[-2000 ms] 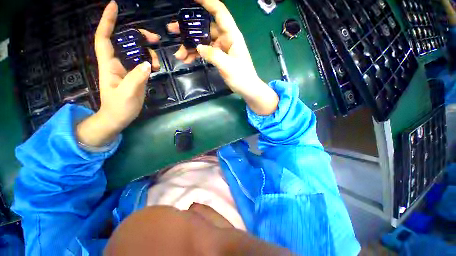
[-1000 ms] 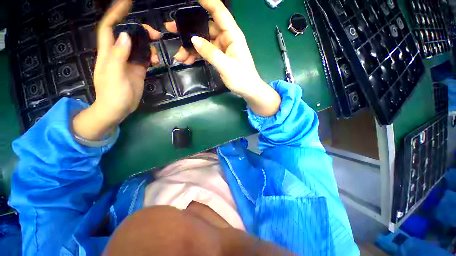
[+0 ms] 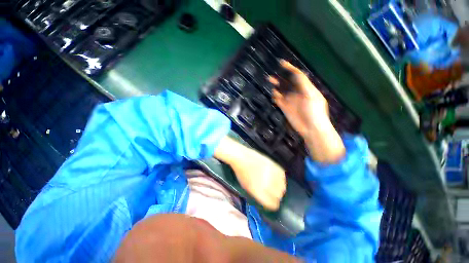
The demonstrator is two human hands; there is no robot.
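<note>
My right hand [image 3: 308, 110] is above the black blister tray [image 3: 241, 110] on the green bench. A dark unit [image 3: 289, 81], blurred, is between its fingers; its screen text cannot be read. Some pockets of the tray show ringed centres. My left hand [image 3: 261, 177] is below the tray's near edge, low in front of my body. It is blurred, its fingers are not clear, and any held thing is hidden.
Another black tray [image 3: 105, 33] lies at the upper left. Two small dark round things [image 3: 187, 22] are near the bench's top. More black trays stand at the lower right. A blue-framed box [image 3: 393, 28] and an orange thing [image 3: 434, 79] are beyond the bench edge.
The view has turned, so the trays and bench lie differently. My hands have moved apart from their raised, side-by-side hold of two units. My left hand is now lower and nearer my body.
</note>
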